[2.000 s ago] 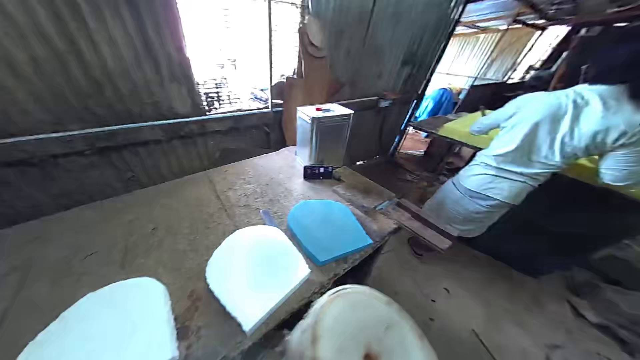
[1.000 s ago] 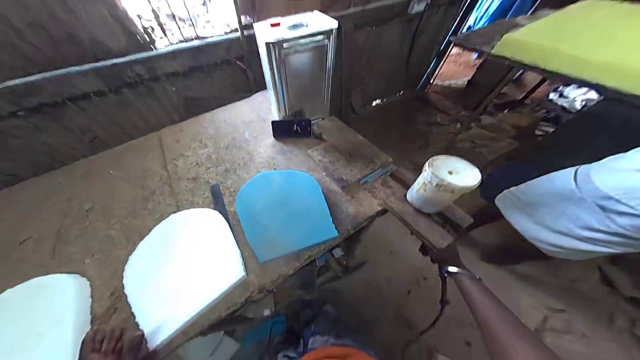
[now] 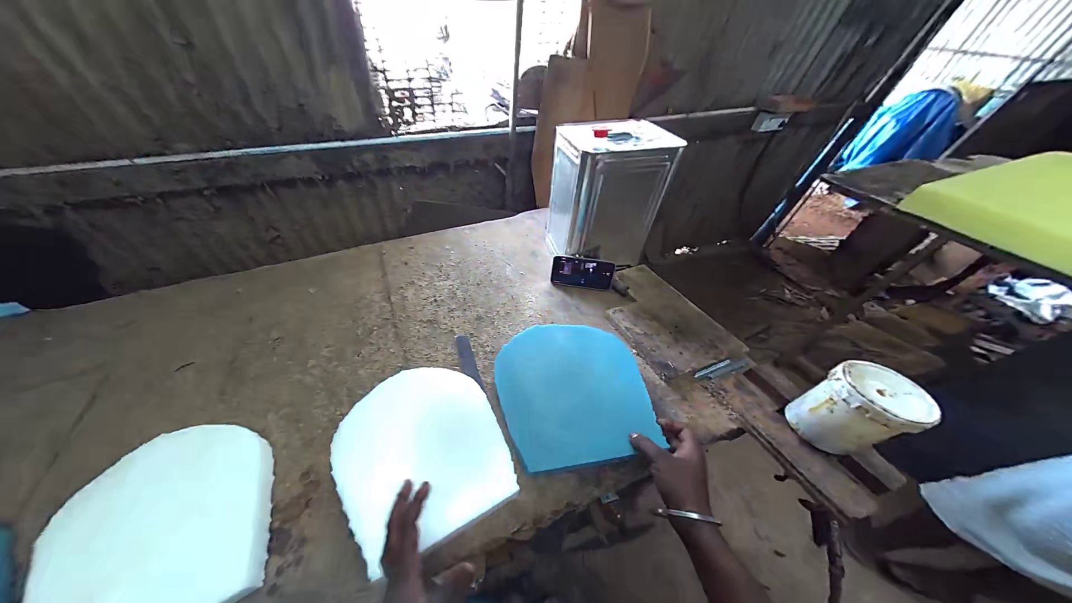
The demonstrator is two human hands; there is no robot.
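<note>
On a worn wooden table (image 3: 327, 335) lie several rounded foam pads. My left hand (image 3: 406, 544) rests at the near edge of the middle white foam pad (image 3: 431, 444), fingers apart and pointing up over its surface. At the near right corner of the blue foam pad (image 3: 574, 398) is my right hand (image 3: 674, 461), a bracelet on its wrist, with the thumb on top and the fingers at the side edge. Another white foam pad (image 3: 167, 511) lies at the left. A dark flat strip (image 3: 469, 360) shows between the middle white pad and the blue one.
A metal tin (image 3: 615, 188) stands at the table's back, a phone (image 3: 582, 273) leaning before it. A white bucket (image 3: 863, 406) sits on boards at the right. Beyond are a yellow-green foam sheet (image 3: 1005, 205) on another table and part of a person in pale clothing (image 3: 1013, 519).
My right hand has moved from the boards near the bucket to the blue pad's corner. My left hand has moved onto the middle white pad. The bucket, close in front two seconds ago, now sits on the boards.
</note>
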